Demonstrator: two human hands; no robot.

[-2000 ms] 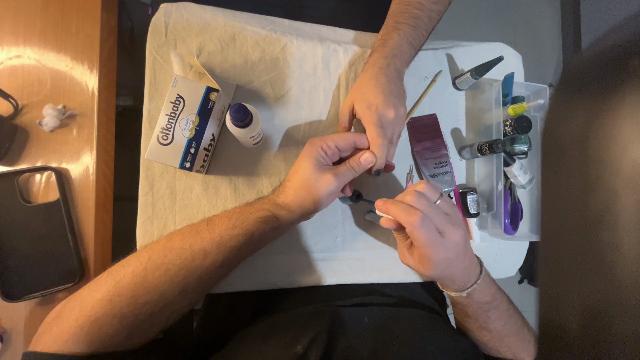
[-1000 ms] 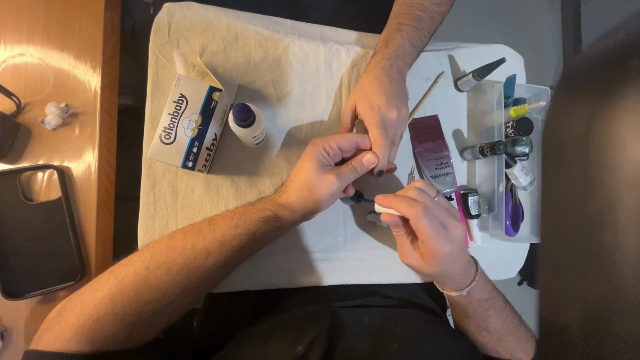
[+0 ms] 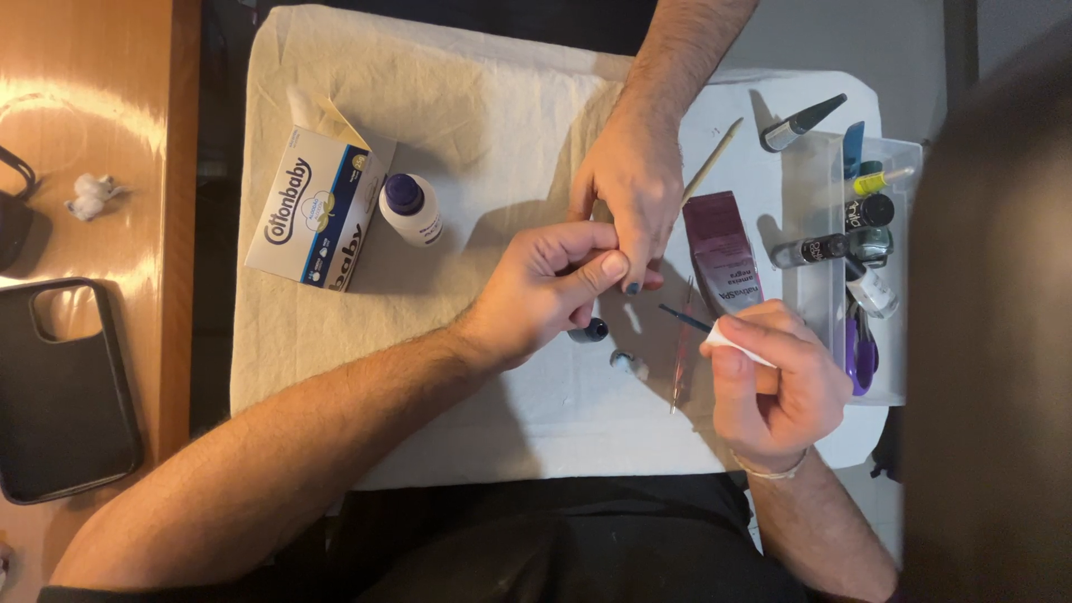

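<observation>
My left hand (image 3: pixel 548 289) holds a finger of another person's hand (image 3: pixel 641 180), which reaches in from the top; one of its nails shows dark polish. Beneath my left fingers lies a dark nail polish bottle (image 3: pixel 590 330), partly hidden. My right hand (image 3: pixel 779 377) pinches the white cap (image 3: pixel 737 345) of a nail polish brush (image 3: pixel 685 318), whose dark bristles point toward the painted nail without touching it. Between my hands, a stained cotton piece (image 3: pixel 628 363) and a thin pink tool with metal tips (image 3: pixel 682 352) rest on the white cloth (image 3: pixel 469 435).
A cotton box (image 3: pixel 314 209) and a blue-capped bottle (image 3: pixel 410 209) stand left. To the right are a purple packet (image 3: pixel 722 243), a wooden stick (image 3: pixel 712 159), a dark-capped polish bottle (image 3: pixel 804 122) and a clear bin (image 3: pixel 892 389) with bottles and purple-handled scissors (image 3: pixel 860 352). A phone case (image 3: pixel 63 419) lies far left.
My right hand has moved right and down, away from the other person's fingers, with the brush. The polish bottle, cotton piece and pink tool show more fully now. My left hand keeps its hold.
</observation>
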